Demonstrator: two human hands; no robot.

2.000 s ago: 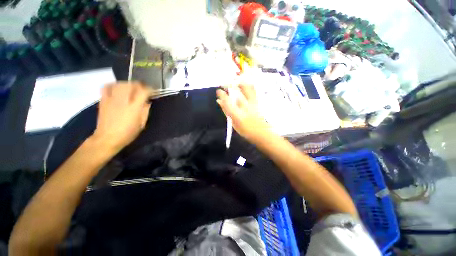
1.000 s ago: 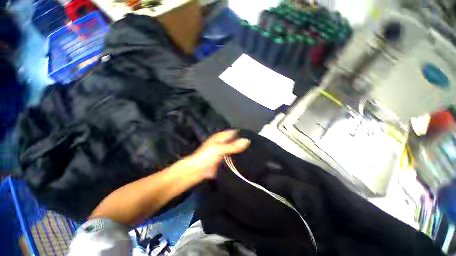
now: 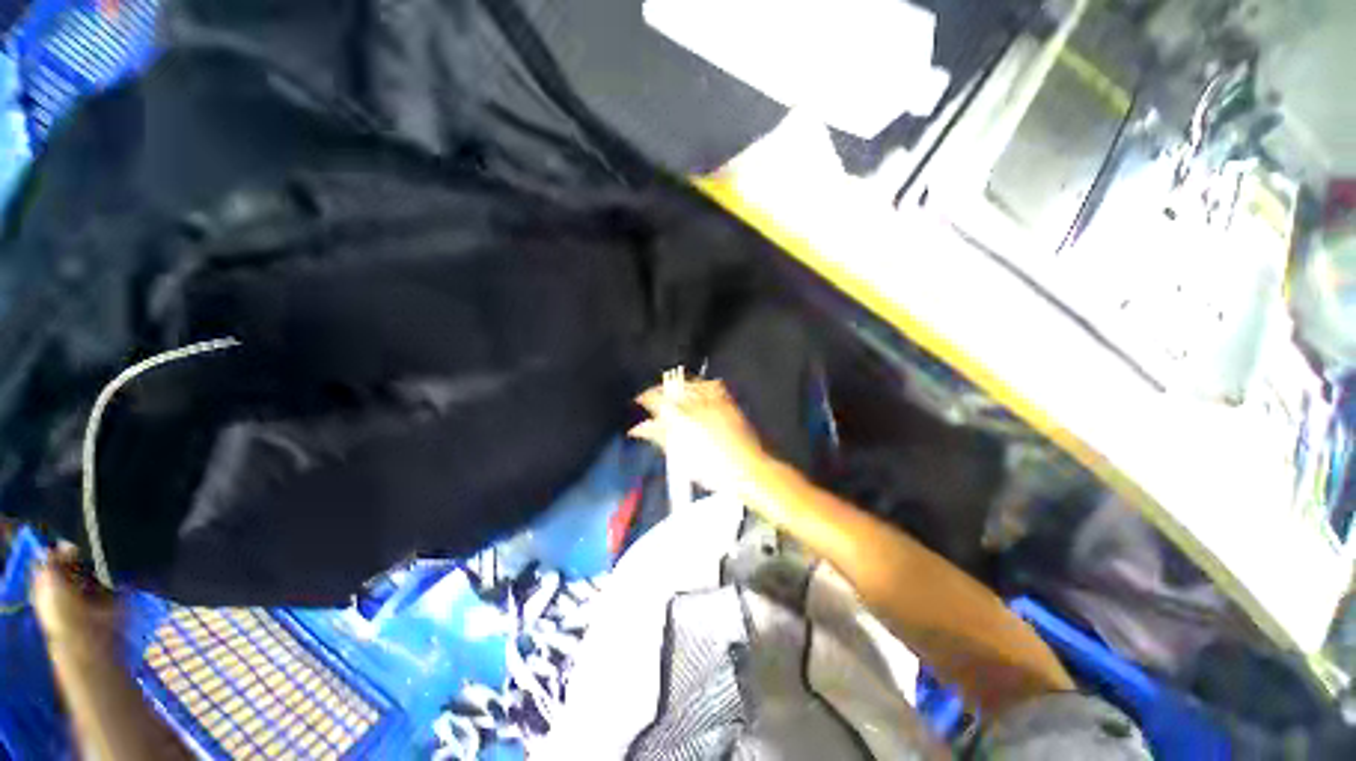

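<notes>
A large black jacket [image 3: 402,327] spreads over the left and middle of the view, partly on the table and hanging over its edge. A thin white piping stripe [image 3: 92,461] curves along its left part. My left hand [image 3: 67,595] is at the lower left edge, blurred and partly cut off, at the lower end of the piping; its grip on the fabric is unclear. My right hand [image 3: 696,424] is at the middle, at the jacket's right part, with its fingers bunched. A slim white rod [image 3: 680,483] sticks out below that hand.
The white table edge [image 3: 952,364] with a yellow rim runs diagonally on the right. A white paper [image 3: 833,60] lies on the dark board at the top. A blue crate [image 3: 350,684] stands at the lower left, near white scraps [image 3: 543,654]. Another blue crate [image 3: 1101,677] shows at the lower right.
The view has turned and dropped towards the lap. My left hand has moved to the lower left edge. My right hand, out of view one second ago, shows again. The jacket has shifted off the machine table.
</notes>
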